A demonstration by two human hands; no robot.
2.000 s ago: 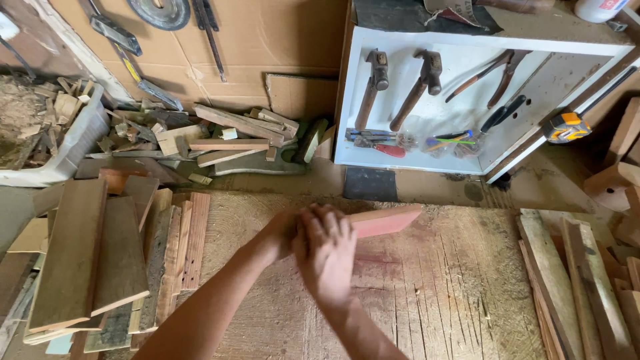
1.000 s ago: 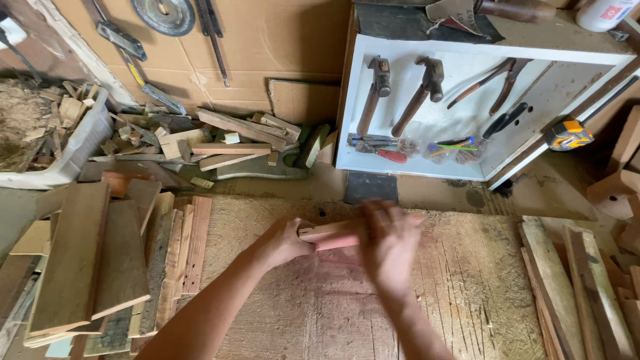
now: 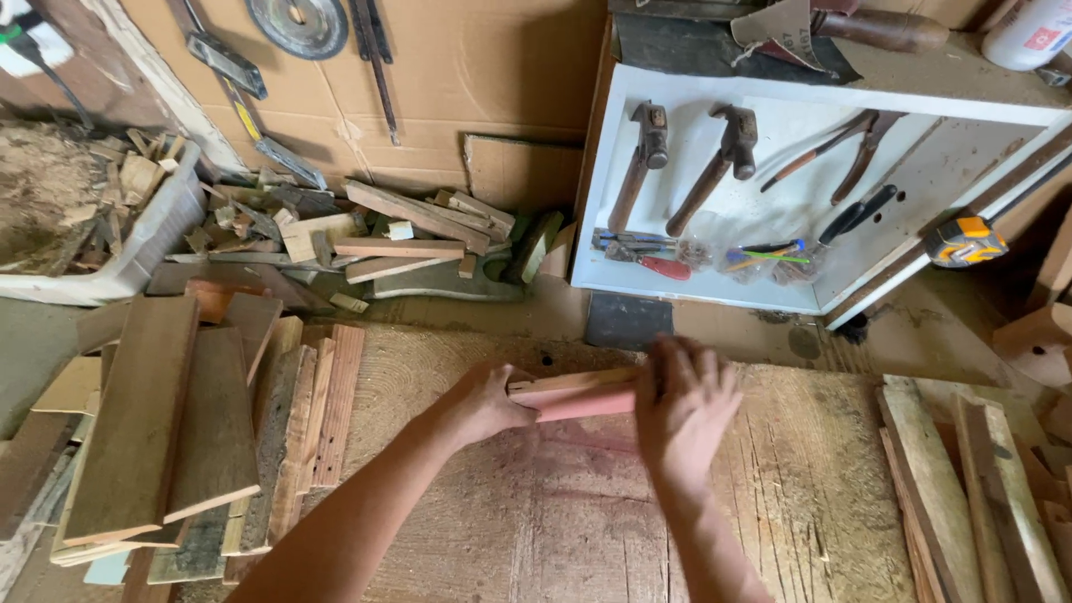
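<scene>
Between my hands, over the wooden workbench top (image 3: 536, 519), is a short wood piece (image 3: 586, 400) with a pinkish-red face and a paler edge. My left hand (image 3: 494, 406) grips its left end, thumb and fingers on either side. At the right end is my right hand (image 3: 687, 398), its fingers curled over the piece and slightly blurred; whether it holds something else against the wood is hidden. Reddish dust or stain marks the bench below the piece.
Stacked boards (image 3: 134, 419) lie at the left, more boards (image 3: 946, 486) at the right. Behind are wood offcuts (image 3: 410, 248), a plastic tub of scraps (image 3: 142, 243) and a white cabinet (image 3: 703, 293) holding hammers (image 3: 724, 163) and pincers (image 3: 858, 159). A tape measure (image 3: 966, 242) hangs at its side.
Two seconds ago my hands were close together at the left part of the piece, its right end sticking out. My right hand has since moved to the right end; the piece sits lower.
</scene>
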